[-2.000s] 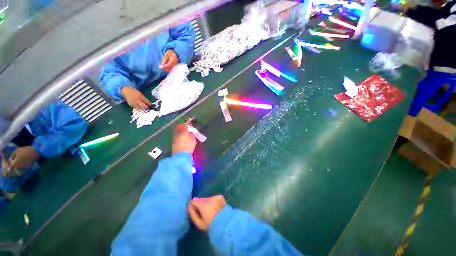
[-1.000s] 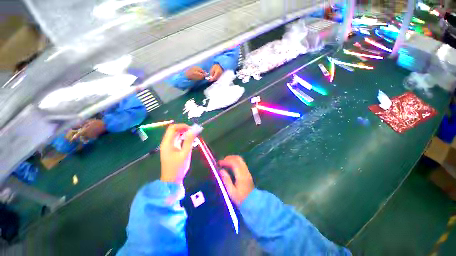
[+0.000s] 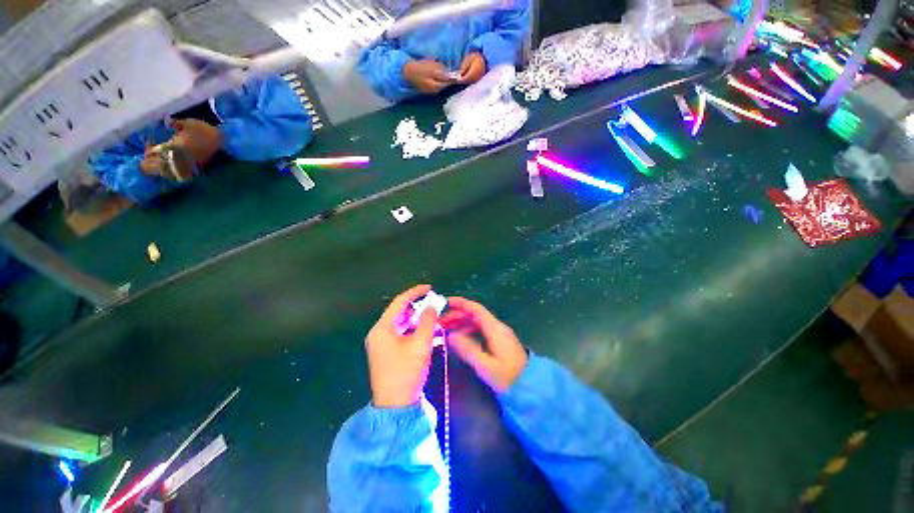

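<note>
My left hand [image 3: 401,351] holds a small white housing [image 3: 430,304] between thumb and fingers. A lit LED strip [image 3: 447,431] hangs down from it, pink near the top and white-blue lower down, beside my left sleeve. My right hand [image 3: 483,341] is close against the housing and the strip's top end, its fingertips blurred; I cannot tell if it grips anything. The strip's upper end is mostly hidden between my fingers.
A white square with a dark hole [image 3: 402,214] lies ahead. Lit units [image 3: 579,174] lie along the belt; more lie at lower left [image 3: 150,486]. A red packet [image 3: 827,212] is at right. Two people in blue work opposite, beside heaped white parts [image 3: 486,115] and a yellow piece [image 3: 153,251].
The view has shifted, bringing the lower-left units into sight. My right hand has moved up from the strip's side to the housing. The strip now hangs straighter.
</note>
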